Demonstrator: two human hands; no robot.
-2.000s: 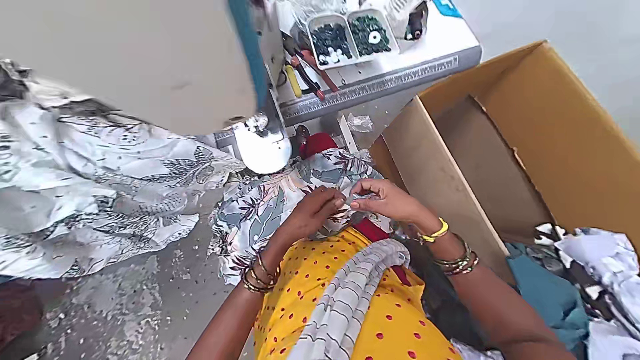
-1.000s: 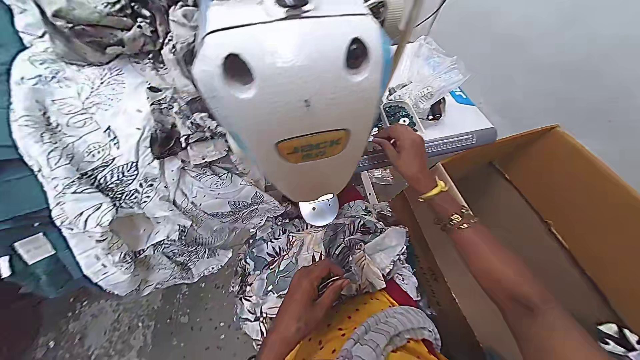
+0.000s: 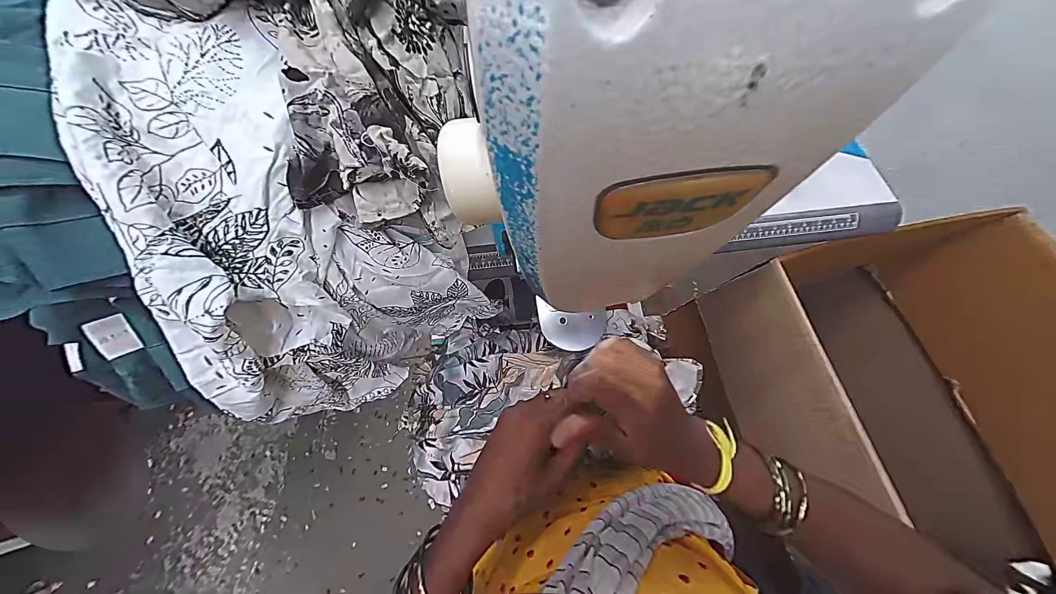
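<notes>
Both hands meet over a leaf-printed garment point(image 3: 474, 396) that lies across the lap, just below a white Jack sewing machine head point(image 3: 660, 124). My right hand point(image 3: 631, 400) has its fingers bent, and its wrist wears a yellow band. Touching it from the left is my left hand point(image 3: 532, 450), also with curled fingers. Whatever lies between the fingertips is hidden and blurred, so a grip on the cloth cannot be confirmed. A rounded metal plate point(image 3: 571, 327) of the machine sits directly above the hands.
White leaf-printed fabric point(image 3: 190, 165) hangs at the left beside teal cloth point(image 3: 66, 223). An open cardboard box point(image 3: 800, 355) stands close at the right. Behind the machine head is a table edge with a ruler strip point(image 3: 796, 227). Small scraps dot the floor point(image 3: 313, 495).
My right hand has come back from the button tray on the table to my left hand over the garment. The view has shifted, and the machine head now covers the tray.
</notes>
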